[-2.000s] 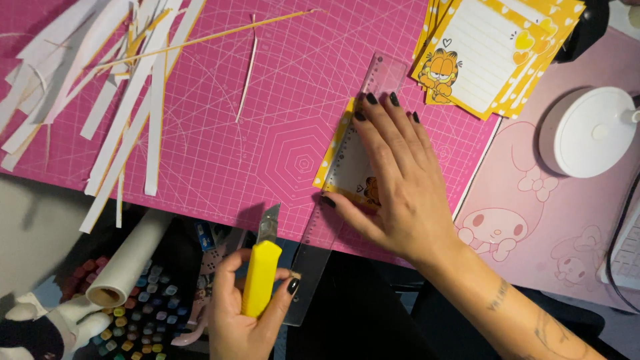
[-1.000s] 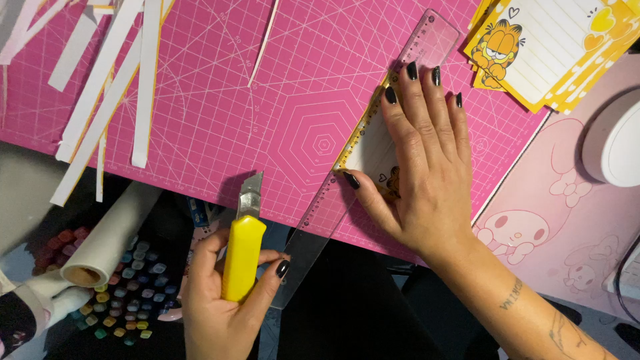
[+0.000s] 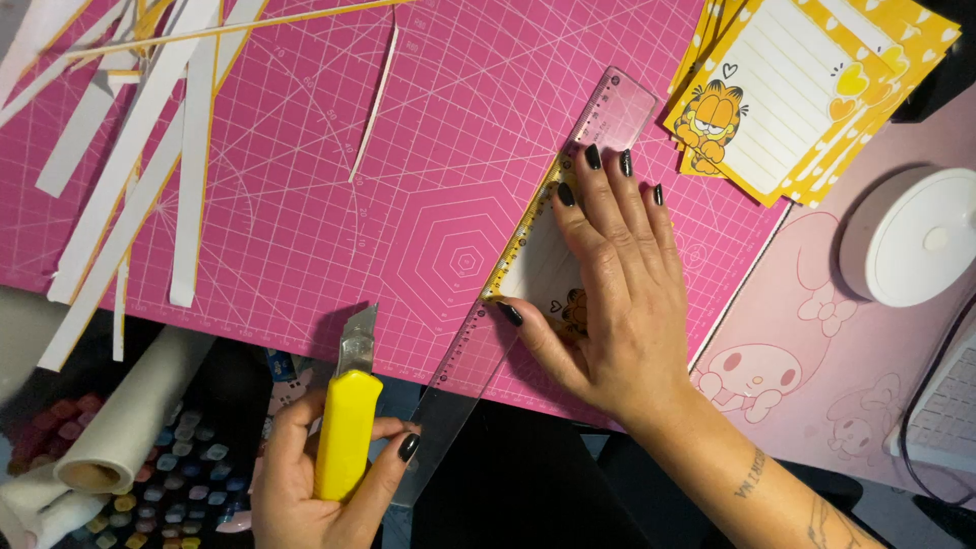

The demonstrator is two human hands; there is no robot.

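Note:
My left hand [image 3: 328, 473] grips a yellow snap-off utility knife [image 3: 348, 438], its metal blade pointing up, just left of the ruler's lower end. My right hand [image 3: 625, 305] lies flat, fingers spread, pressing a clear plastic ruler [image 3: 457, 358] onto a yellow-bordered note card [image 3: 534, 259] with a cartoon cat. The ruler runs diagonally along the card's left edge, and its lower end sticks out past the table edge. Part of the card is hidden under my palm. Both lie on a pink cutting mat [image 3: 305, 252].
Cut paper strips [image 3: 145, 175] lie piled at the left, with a thin strip [image 3: 374, 99] nearby. Lined cat cards [image 3: 770, 99] are stacked at the upper right, beside a round white object [image 3: 907, 236]. A paper roll [image 3: 137, 419] and several markers [image 3: 175, 488] sit below the mat at left.
The thumb and fingers of my right hand still press the ruler on the card. The knife stays in my left hand, off the card. The view has shifted somewhat.

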